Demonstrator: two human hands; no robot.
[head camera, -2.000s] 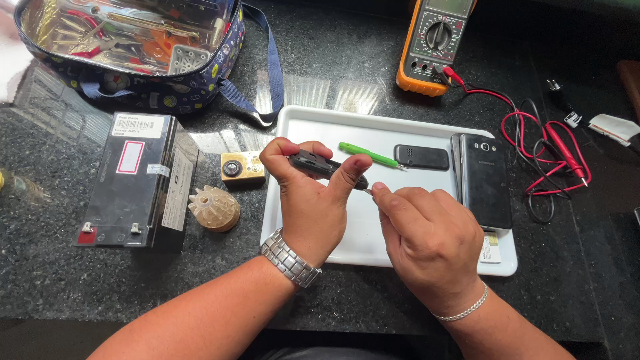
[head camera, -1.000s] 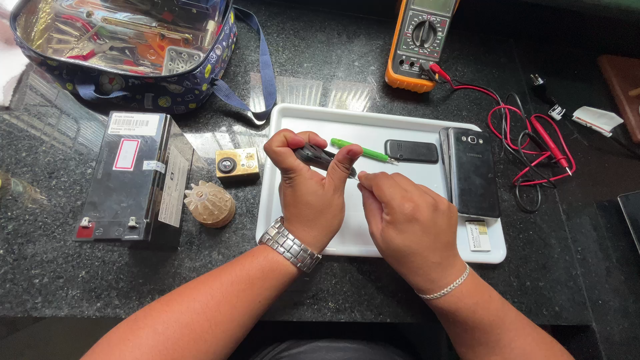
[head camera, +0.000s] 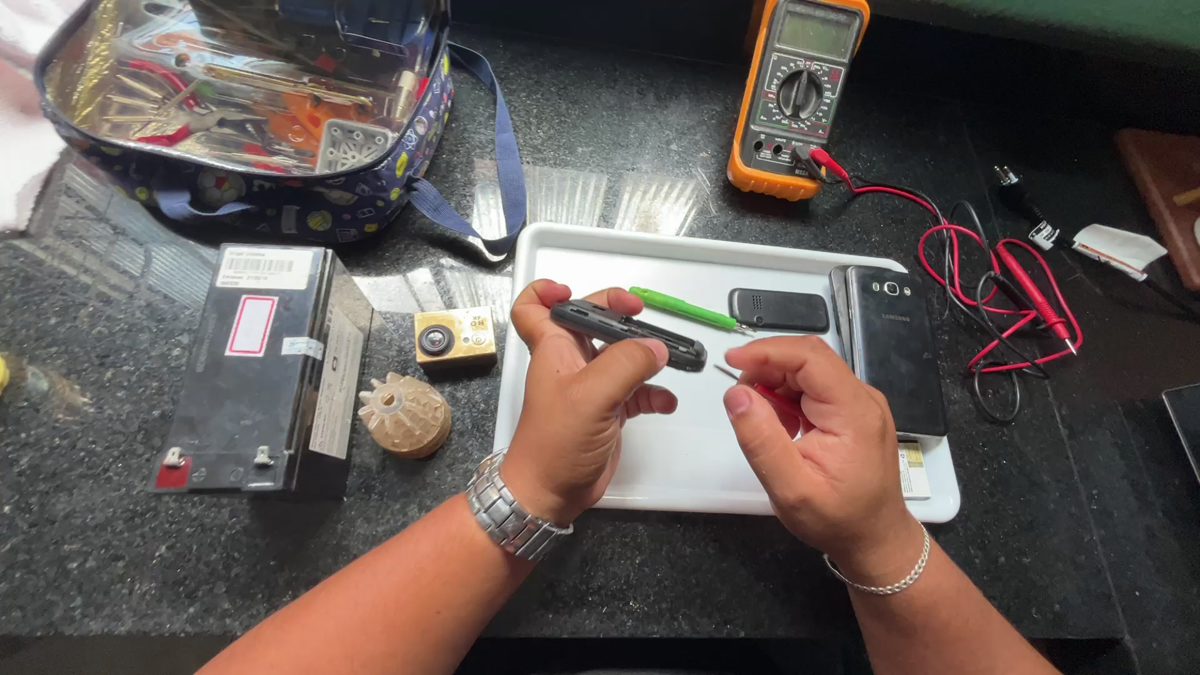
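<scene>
My left hand (head camera: 581, 403), with a metal watch at its wrist, holds a small black mobile phone (head camera: 628, 335) edge-up above the white tray (head camera: 675, 478). To the right of the phone, my right hand (head camera: 816, 431) holds a red-handled screwdriver (head camera: 776, 401), its thin tip pointing at the phone but apart from it. Behind the hands, a green screwdriver (head camera: 684, 306) lies in the tray beside a black phone back cover (head camera: 780, 310). Black smartphones (head camera: 895, 347) rest at the tray's right side, partly over a battery (head camera: 914, 471).
Left of the tray stand a gold action camera (head camera: 455, 337), a beige ribbed part (head camera: 405, 415) and a black lead-acid battery (head camera: 253, 375). A tool bag (head camera: 281, 202) is at the back left. A multimeter (head camera: 797, 94) with red and black leads (head camera: 1022, 281) lies at the back right.
My right hand has drawn back from the phone, and its fingers have loosened, so the red handle shows. The phone in my left hand is now turned with more of its long edge in view.
</scene>
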